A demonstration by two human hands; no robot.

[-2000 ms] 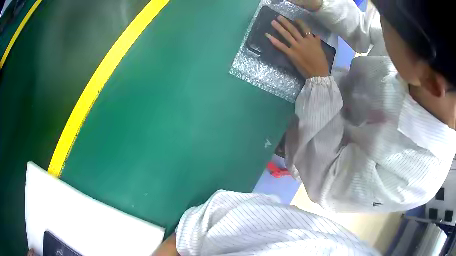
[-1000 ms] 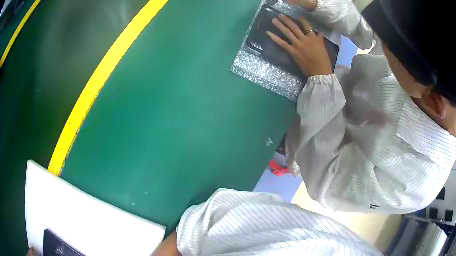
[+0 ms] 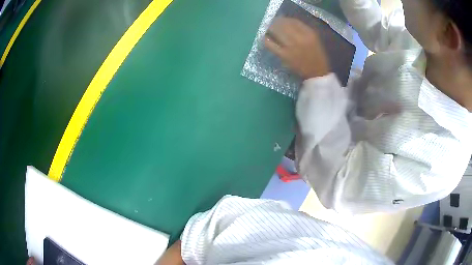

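Observation:
A white foam sheet [image 3: 93, 217] lies at the lower left. A dark tablet-like unit [image 3: 58, 253] lies on it, cut off by the bottom edge. My right hand [image 3: 170, 255] shows only as a bare wrist below a striped sleeve, at the foam's near corner; its fingers are outside the picture. A small bit of a finger [image 3: 31, 261], seemingly of my left hand, shows at the foam's far edge. What either hand holds is hidden.
A person in a striped smock [image 3: 388, 134] sits at the right, one blurred hand over a dark flat unit [image 3: 336, 49] on bubble wrap [image 3: 268, 77]. Yellow tape [image 3: 88, 98] runs along the green mat [image 3: 181, 119]. A red thing [image 3: 288, 175] shows beside the bench edge.
The neighbour's hand has moved towards the left end of their unit and is blurred. The neighbour's other hand has moved away. My wrist and foam sheet look almost unchanged.

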